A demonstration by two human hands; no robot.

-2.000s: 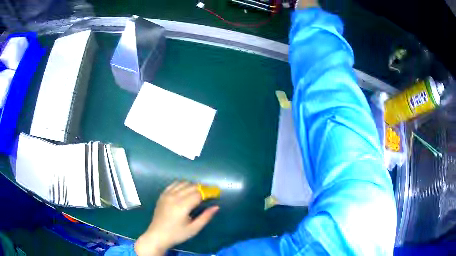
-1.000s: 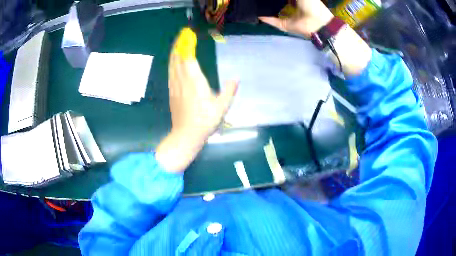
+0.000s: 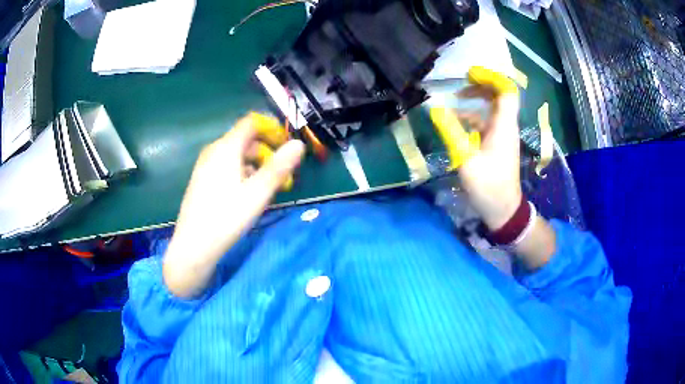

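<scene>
A black optical engine housing (image 3: 353,67) lies at the top centre, its lens end at the upper right over a white mat (image 3: 481,52). A bright white strip shows on its near left edge. Thin lead wires (image 3: 263,10) come out behind it. My left hand (image 3: 233,176), with yellow finger cots, is at the housing's near left corner, fingers curled by small orange-red wires; it is blurred, so I cannot tell whether it holds them. My right hand (image 3: 488,142), with yellow cots, is right of the housing, fingers apart and blurred, with a clear film or plate around the fingers; the grip is unclear.
A mirror stack (image 3: 75,150) leans at the left, with a long pale block (image 3: 26,82) behind it. White sheets (image 3: 143,37) lie at the upper left. Tape strips (image 3: 409,150) are on the front bench edge. Mesh-patterned wrapping (image 3: 623,67) is at the upper right.
The black housing has come nearer, onto the bench in front of me. Both hands have moved down to its near side. The view has shifted so the stacks sit further left and higher.
</scene>
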